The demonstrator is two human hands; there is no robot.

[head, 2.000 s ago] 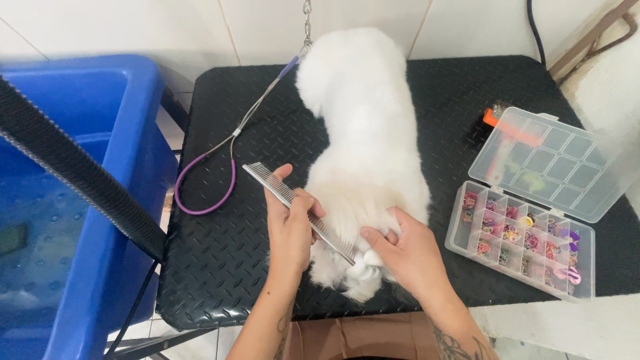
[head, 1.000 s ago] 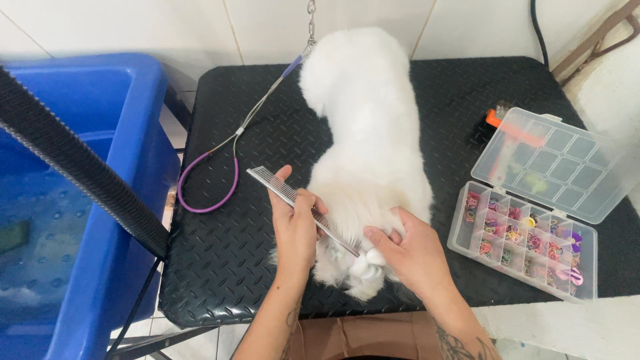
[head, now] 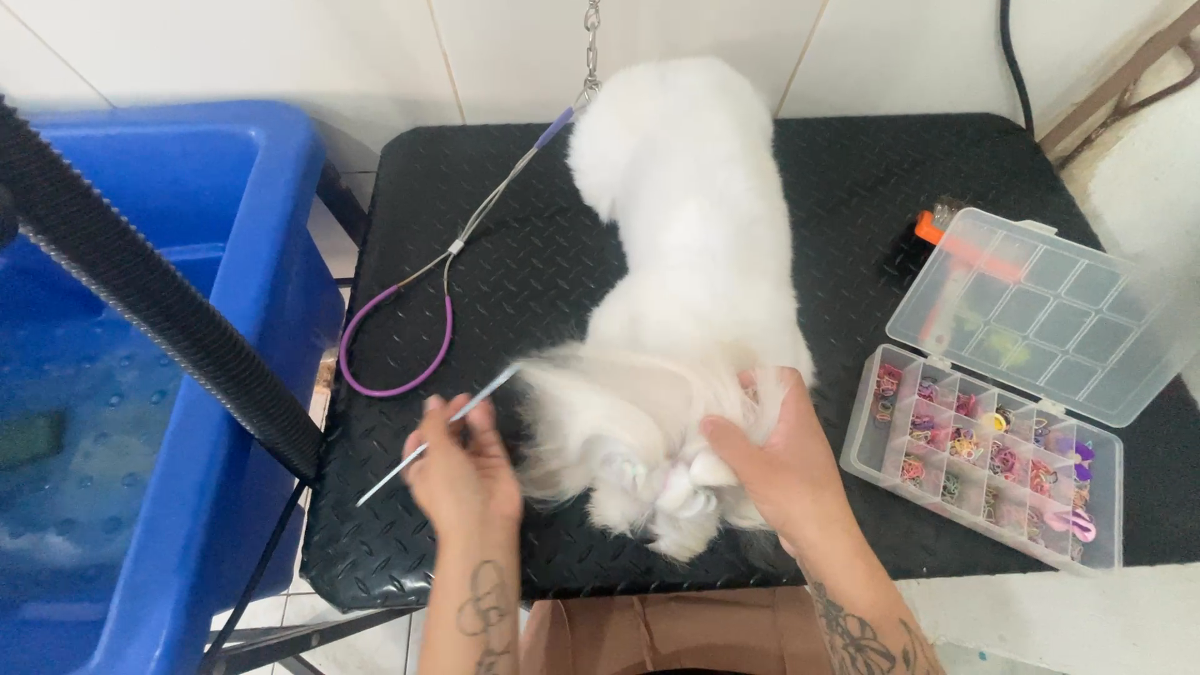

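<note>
A white, long-haired dog [head: 703, 225] lies along the black grooming table, its head toward me. My left hand [head: 464, 464] holds a metal grooming comb [head: 436, 436], seen edge-on, whose far end touches the hair at the left of the head. My right hand [head: 778, 450] grips the hair on the right side of the head between thumb and fingers. White bits, perhaps hair ties or wraps, show near the front of the head, but I cannot tell exactly what they are. The dog's face is hidden from view.
A grooming loop [head: 397, 389] hangs from a chain [head: 592, 47] left of the dog. An open compartment box [head: 982, 457] of small elastics lies right on the table [head: 506, 328], an orange-handled tool [head: 928, 228] behind its lid. A blue tub [head: 211, 375] stands left, behind a black post [head: 159, 281].
My left hand has moved left with the comb, which has turned from flat to edge-on. Hair on the left of the head now spreads outward. My right hand stays at the right side of the head.
</note>
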